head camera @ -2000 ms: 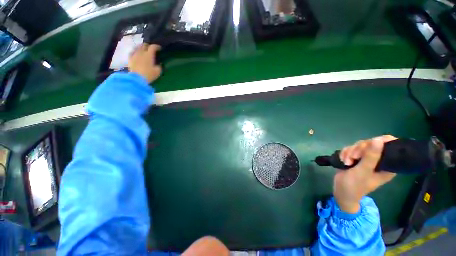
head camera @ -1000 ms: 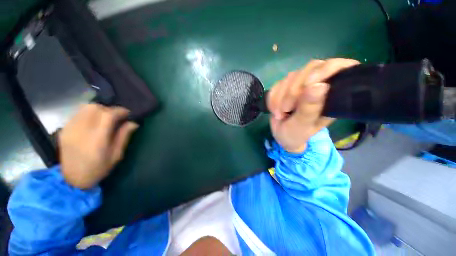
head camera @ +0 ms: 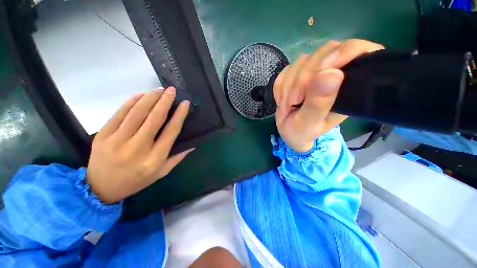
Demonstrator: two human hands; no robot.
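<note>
A black-framed unit (head camera: 209, 99) lies on the green mat at the left, open side up, with a silver plate (head camera: 91, 57) inside and a thin dark cable across the plate. My left hand (head camera: 136, 138) rests flat on the unit's near end, fingers apart, fingertips on the black part beside the plate. My right hand (head camera: 314, 94) is closed around the thick black electric screwdriver (head camera: 400, 91). Its nose points left over the round mesh-like screw dish (head camera: 251, 73), near a dark patch of screws. The bit tip cannot be made out.
The green mat (head camera: 235, 157) has its near edge along the wearer's blue smock. A small yellowish bit (head camera: 311, 21) lies on the mat behind the dish. A black cord curves below the screwdriver. A white box-like surface (head camera: 402, 183) stands at the lower right.
The left hand has gone from the units on the line to the unit now beside the dish, and lies on it. The right hand has brought the screwdriver's nose over the dish. The view has shifted closer.
</note>
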